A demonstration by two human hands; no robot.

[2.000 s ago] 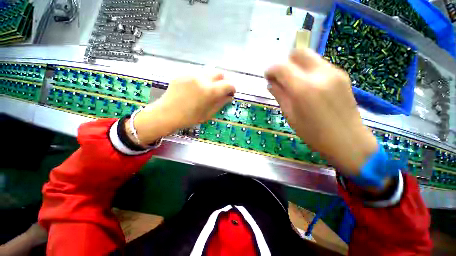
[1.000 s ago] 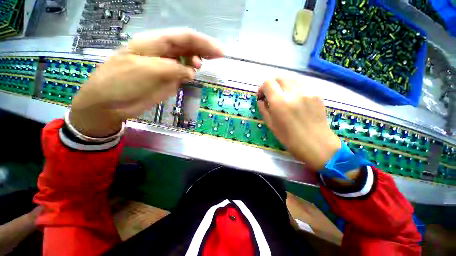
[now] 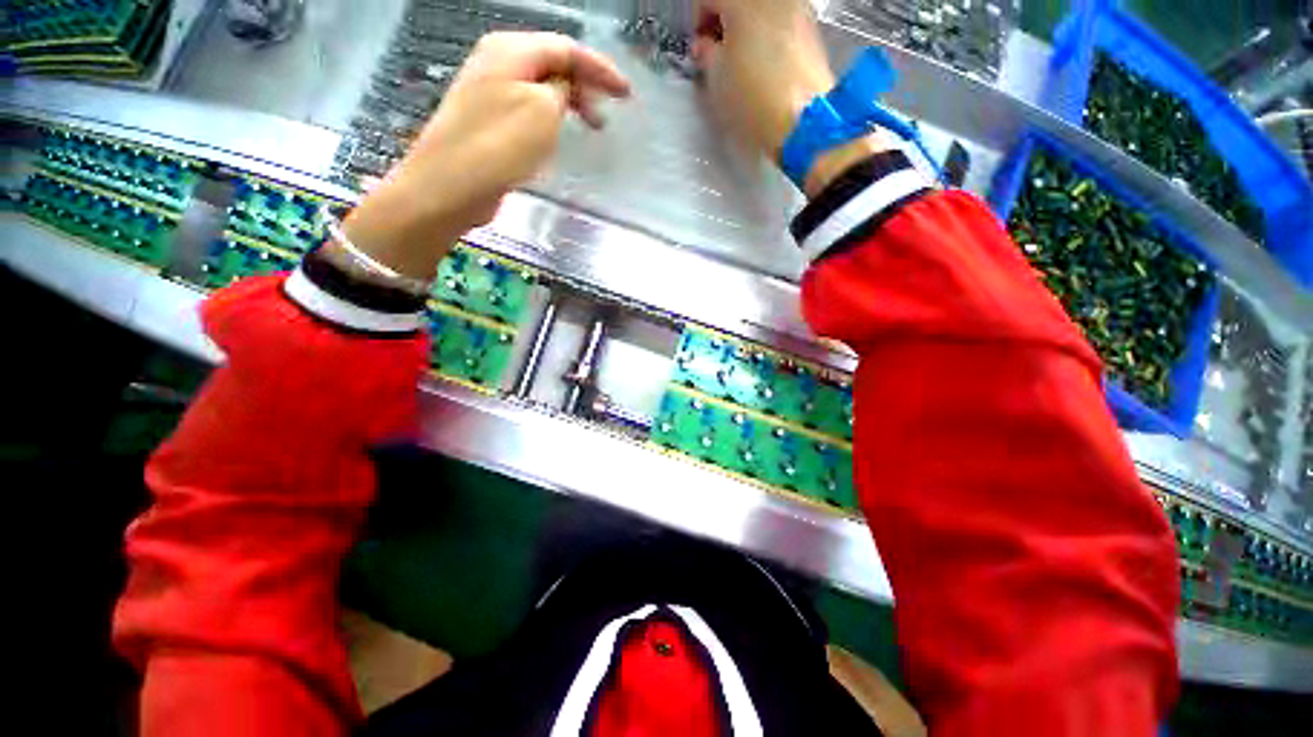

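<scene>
My right hand (image 3: 756, 65), with a blue strap at the wrist, reaches to the far side of the bench at the top edge, by small silver-grey metal parts (image 3: 665, 38). Its fingertips are partly cut off, and what they hold cannot be told. My left hand (image 3: 497, 130) hovers over the bench edge beside rows of metal-cased components (image 3: 408, 89), fingers bent, thumb and forefinger a little apart, with nothing seen in them. Green PCB panels (image 3: 756, 418) lie on the conveyor in front of me, with tiny blue and white parts standing on them.
A blue component bin (image 3: 1207, 346) full of dark capacitors stands at the right, with a second bin (image 3: 1286, 216) behind it. Stacked PCB panels (image 3: 101, 41) lie at the far left. Metal conveyor rails (image 3: 576, 360) show in a gap between panels.
My right hand has moved from the panel up to the far bench. My left hand has moved right and up, its fingers now blurred less. The view has shifted, and the gap between panels shows more.
</scene>
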